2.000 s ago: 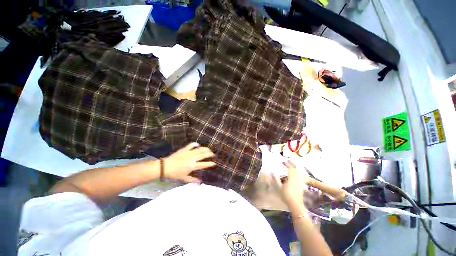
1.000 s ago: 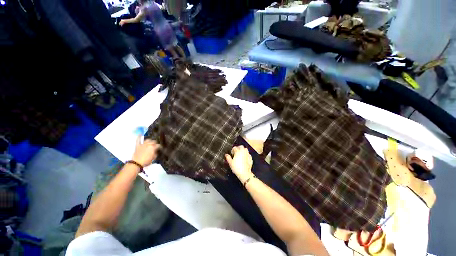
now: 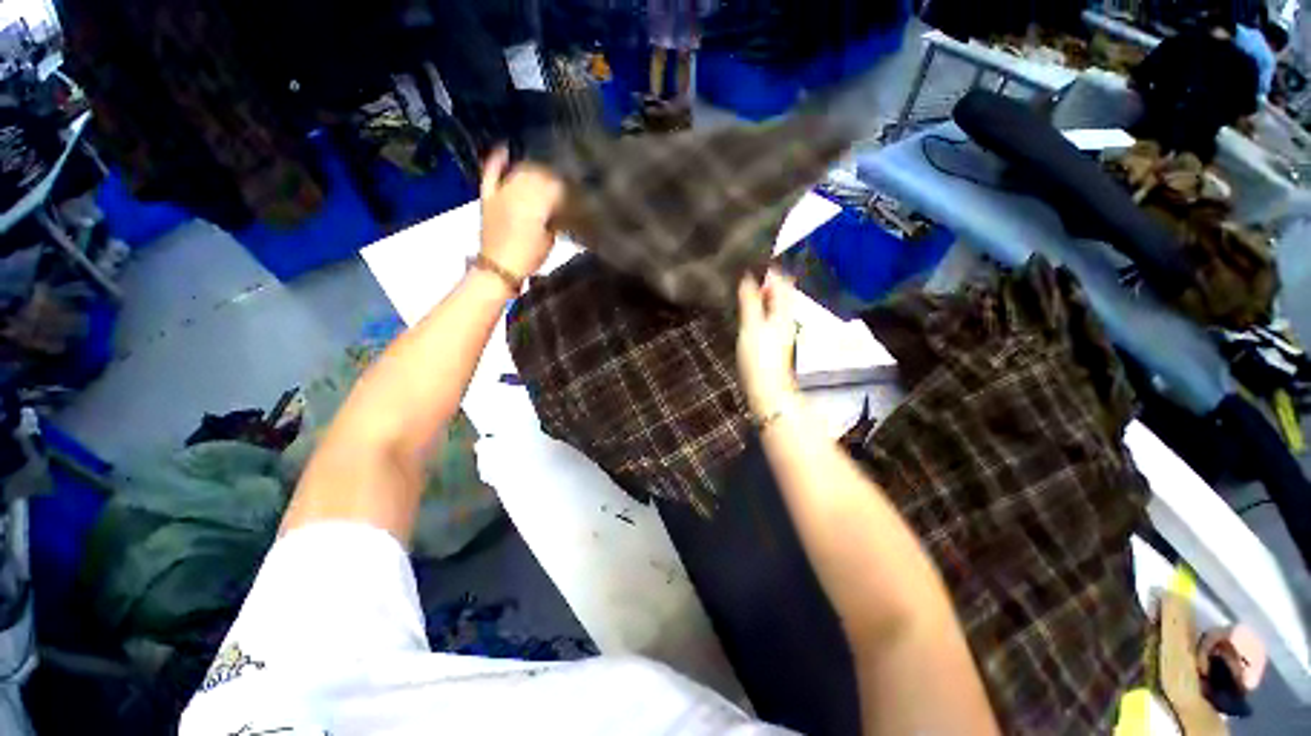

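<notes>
My left hand (image 3: 521, 216) and my right hand (image 3: 766, 328) hold a brown plaid piece (image 3: 690, 194) up in the air between them; the cloth is blurred. Below it, a pile of brown plaid pieces (image 3: 640, 374) lies on the white table. A black padded pressing arm (image 3: 762, 590) runs from near my body toward that pile and is bare along its near part. A second plaid pile (image 3: 1006, 489) lies to the right, partly behind my right forearm.
A pale bar (image 3: 848, 377) lies between the piles. A tan sheet (image 3: 1182, 669) with a pinkish and dark item (image 3: 1229, 664) is at the lower right. Another black padded arm (image 3: 1064, 180) stands beyond the table. Green cloth (image 3: 201, 539) is at the left. A person's legs (image 3: 672, 72) show at the back.
Both hands have moved from the left pile's near edge up and away, lifting a plaid piece off it. Earlier, my hands were at the pressing arm. The view has shifted left.
</notes>
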